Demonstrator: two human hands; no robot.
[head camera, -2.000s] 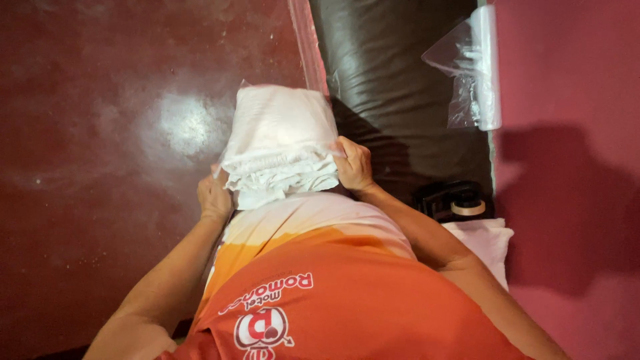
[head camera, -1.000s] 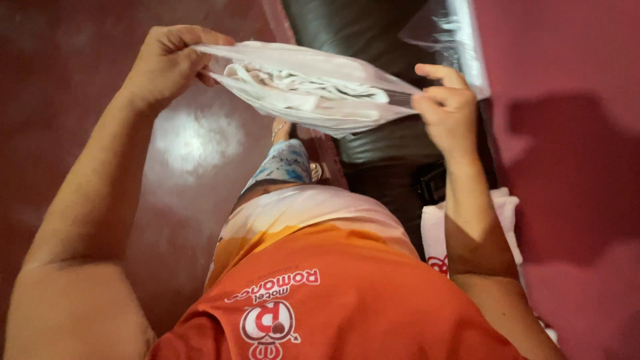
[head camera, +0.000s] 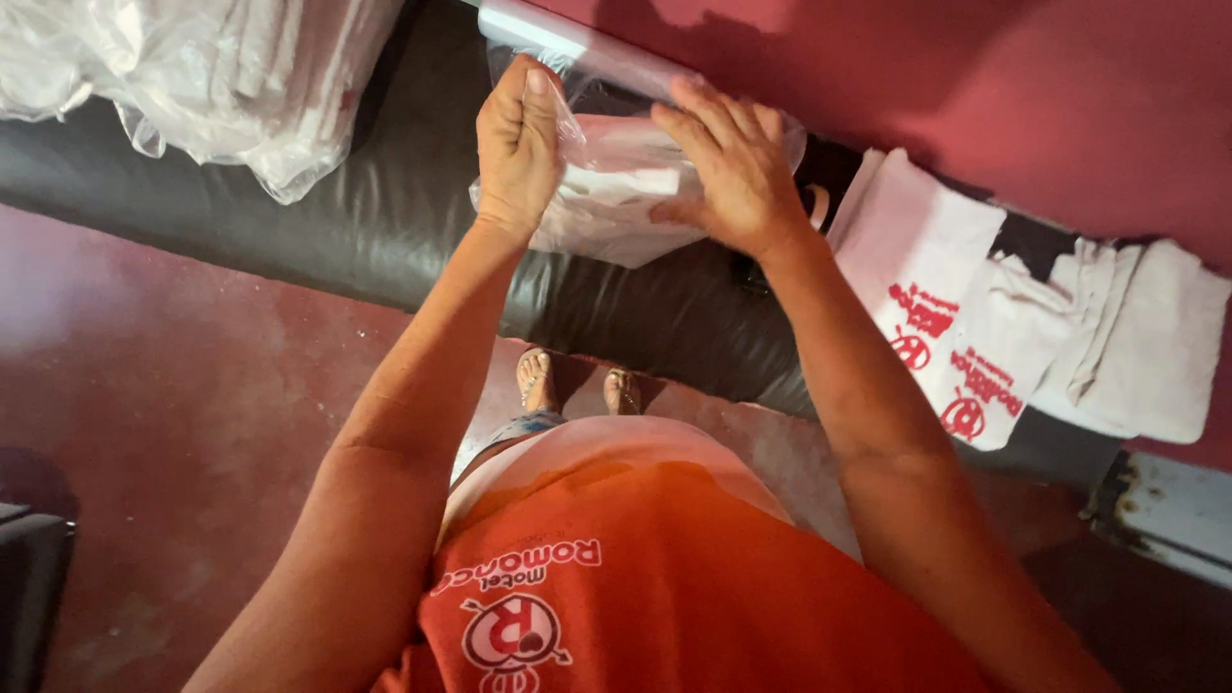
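Over the black padded bench, a clear plastic bag holds folded white cloth. The thumb and fingers of my left hand pinch the bag's edge on its left side. My right hand is spread at the bag's right side, fingers apart, the thumb lying against the plastic. Whether its fingertips touch the bag cannot be told. Behind both hands lies a roll of clear plastic along the wall.
Bagged white cloths are stacked on the bench at the upper left. Folded white towels with red print and more folded white cloth lie at the right. A roll of tape is beside my right wrist. A red wall stands behind the bench.
The bag of cloth was held up by both hands a second ago; now it is over the bench, and the fingers of my right hand have spread. The view has turned strongly.
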